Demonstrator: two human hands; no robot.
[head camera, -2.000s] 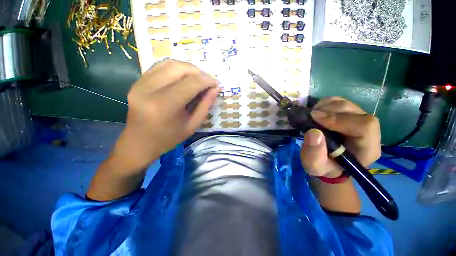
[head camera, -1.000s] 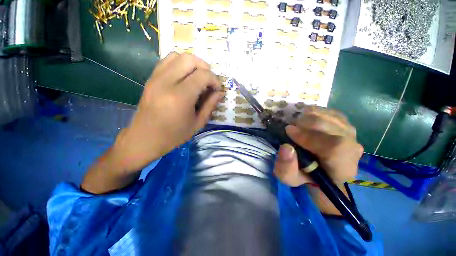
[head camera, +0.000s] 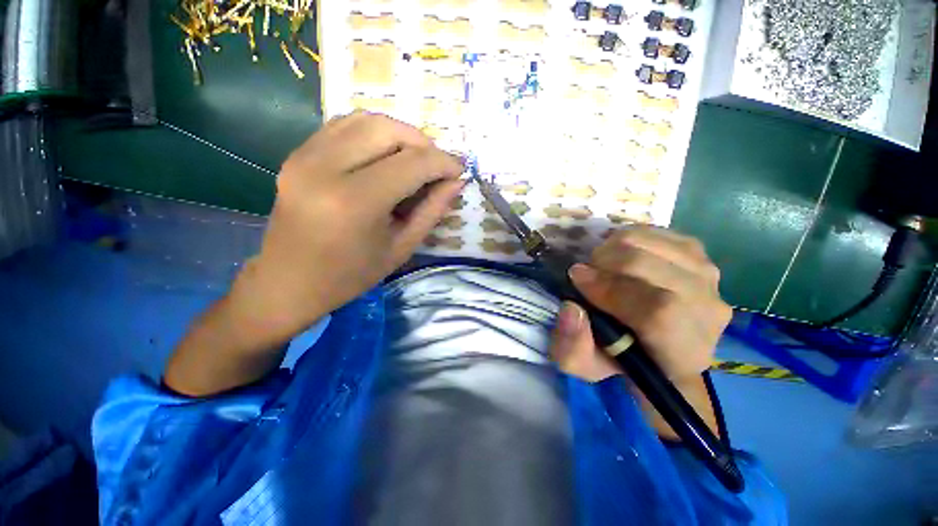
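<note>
My right hand (head camera: 653, 298) holds the black soldering iron (head camera: 576, 298) by its handle, its metal tip pointing up and left. The tip is at a small blue-and-white circuit board (head camera: 471, 167) beside my left fingertips. My left hand (head camera: 355, 205) is pinched, with solder wire (head camera: 221, 146) running to it from the left; glare hides what exactly the fingertips grip. More small blue-and-white boards (head camera: 522, 84) lie on the white tray (head camera: 658, 185), farther up. The tray has rows of tan dumbbell shapes (head camera: 571, 212).
Dark parts (head camera: 665, 49) sit in the tray's upper right rows. Loose gold strips (head camera: 242, 21) lie on the green mat (head camera: 221, 103) at upper left. The solder spool (head camera: 46, 46) is at far left. A white box of grey speckled pieces (head camera: 735, 72) is upper right. A black cable (head camera: 869, 293) hangs at right.
The iron has moved left and its tip has come to the board by my left fingers. The view has shifted, so the tray sits further right. In the last second little has moved.
</note>
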